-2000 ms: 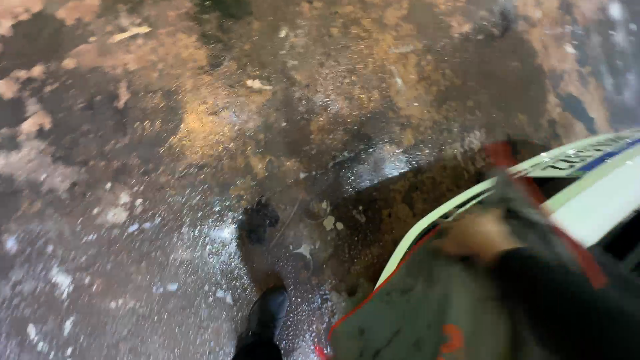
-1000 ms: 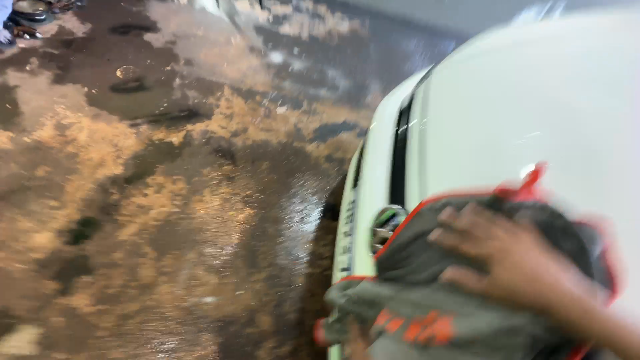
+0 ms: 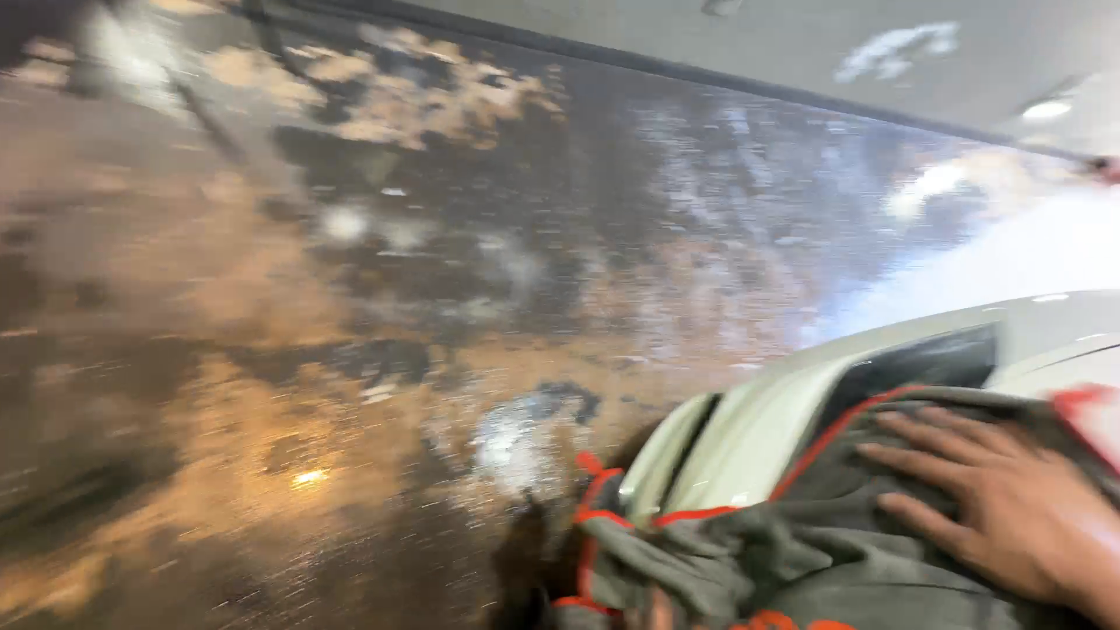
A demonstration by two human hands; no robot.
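A grey cloth with red edging and red lettering [image 3: 840, 560] lies bunched over the corner of a white car [image 3: 744, 437]. Flat on top of the cloth rests my right hand [image 3: 989, 499], its fingers spread. Only a bit of my left hand [image 3: 658, 610] shows at the bottom edge, touching the lower part of the cloth; its grip is hidden. A dark headlight or trim panel [image 3: 919, 363] of the car shows just above the cloth. The view is blurred.
Wet, patchy brown and grey floor [image 3: 350, 376] spreads to the left of the car, with bright reflections. A pale wall or raised surface [image 3: 787, 52] with a dark lower edge runs across the upper right.
The view has swung strongly, bringing the pale surface into the upper right. The right hand stays spread on the cloth, as it was one second ago.
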